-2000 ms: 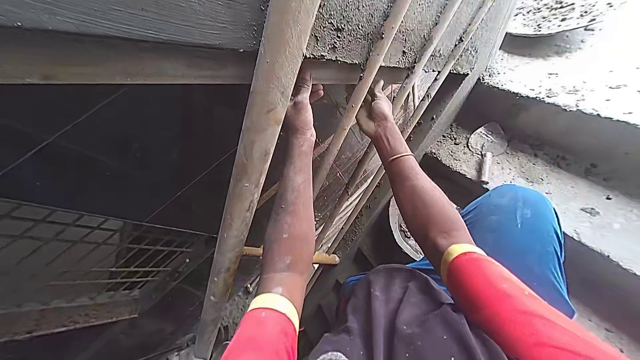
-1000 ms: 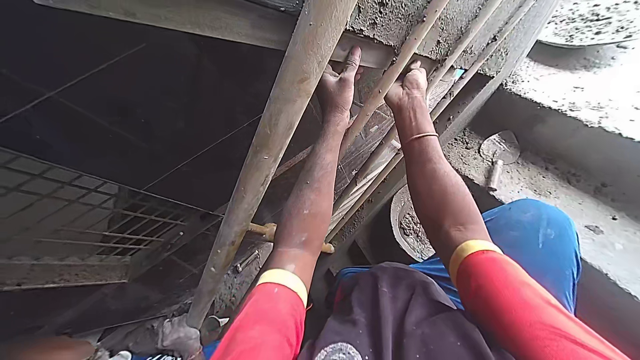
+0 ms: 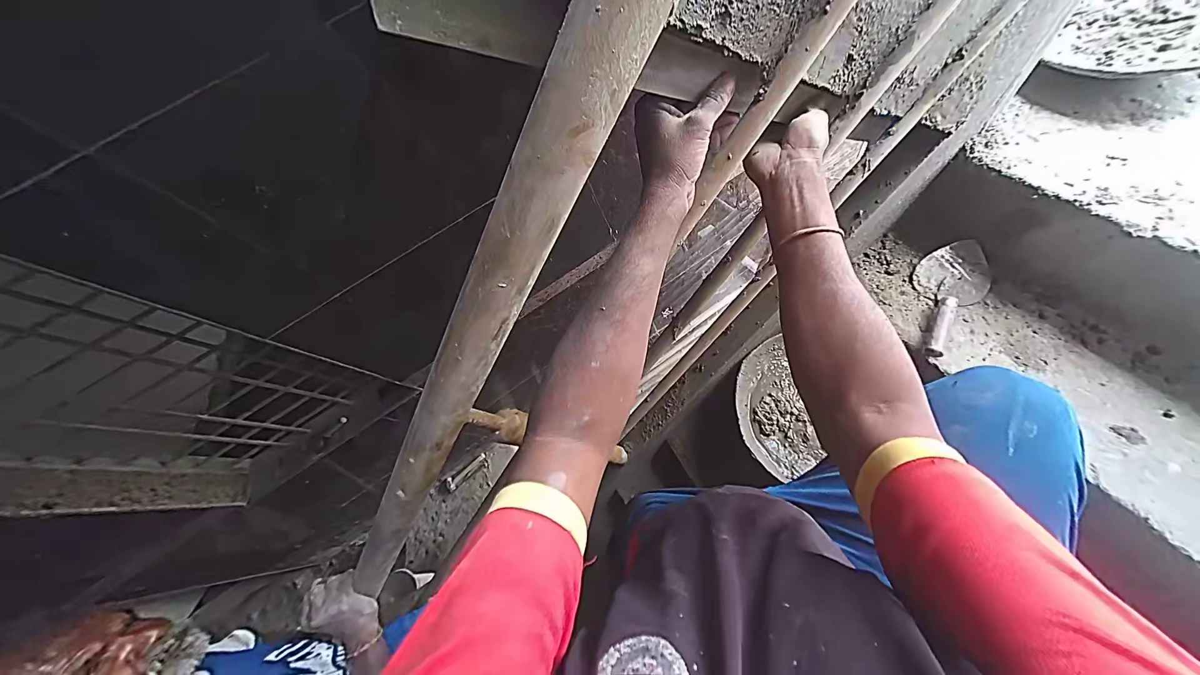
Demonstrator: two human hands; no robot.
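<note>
A long straight board (image 3: 469,30) runs along the lower edge of the rough mortar (image 3: 731,28) at the top. My left hand (image 3: 680,131) grips it just right of the thick pole, thumb up on its face and fingers underneath, partly hidden. Between the slim rails, my right hand (image 3: 792,150) is closed at the board's right part; its fingertips are out of sight. A trowel (image 3: 952,272) lies on the concrete ledge to the right, its handle towards me. A round pan of mortar (image 3: 783,412) sits below my right forearm.
A thick diagonal pole (image 3: 525,244) and several slim rails (image 3: 769,103) cross the work area. Barred metalwork (image 3: 187,375) is at left. Another person's hand (image 3: 342,609) is at the pole's foot, with hair and blue clothing nearby. A mortar-covered pan (image 3: 1125,37) stands upper right.
The board's left end has slid to the right, towards the thick pole. Both my hands stay at the board. The other person has come into view at the lower left.
</note>
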